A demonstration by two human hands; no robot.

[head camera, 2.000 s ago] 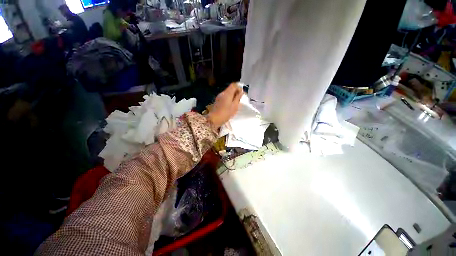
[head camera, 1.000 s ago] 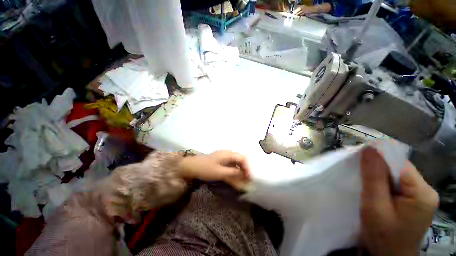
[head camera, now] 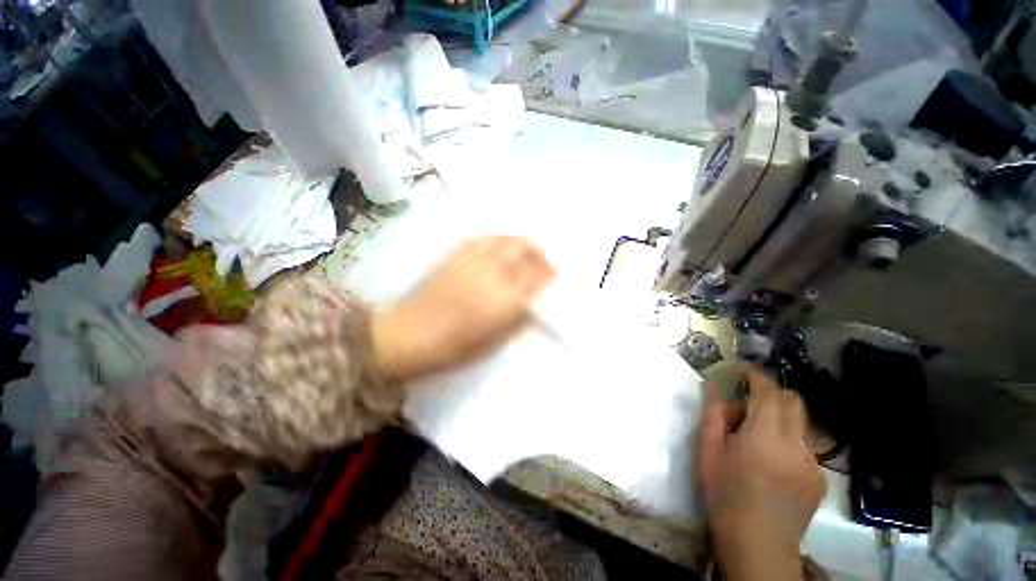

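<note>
A white cut panel [head camera: 568, 397] lies flat on the white table in front of the sewing machine and blends into it. My left hand [head camera: 471, 301] is over the panel's left part, blurred; whether it grips the cloth does not show. My right hand [head camera: 761, 460] rests at the panel's right edge, fingers bent, just below the needle area; its grip on the cloth is unclear. The sewing machine head [head camera: 738, 182] stands behind and to the right, with its needle plate [head camera: 699, 346] lit by the lamp.
A phone [head camera: 886, 437] with a cable lies right of my right hand. White cloth hangs [head camera: 284, 85] at the upper left. Stacked white pieces [head camera: 267, 216] lie at the table's left back. A white heap [head camera: 91, 329] is at far left. The front table edge [head camera: 591, 499] is chipped.
The white panel has come down from the air onto the table. My left hand has moved up and over the table. My right hand has moved left and down beside the needle area.
</note>
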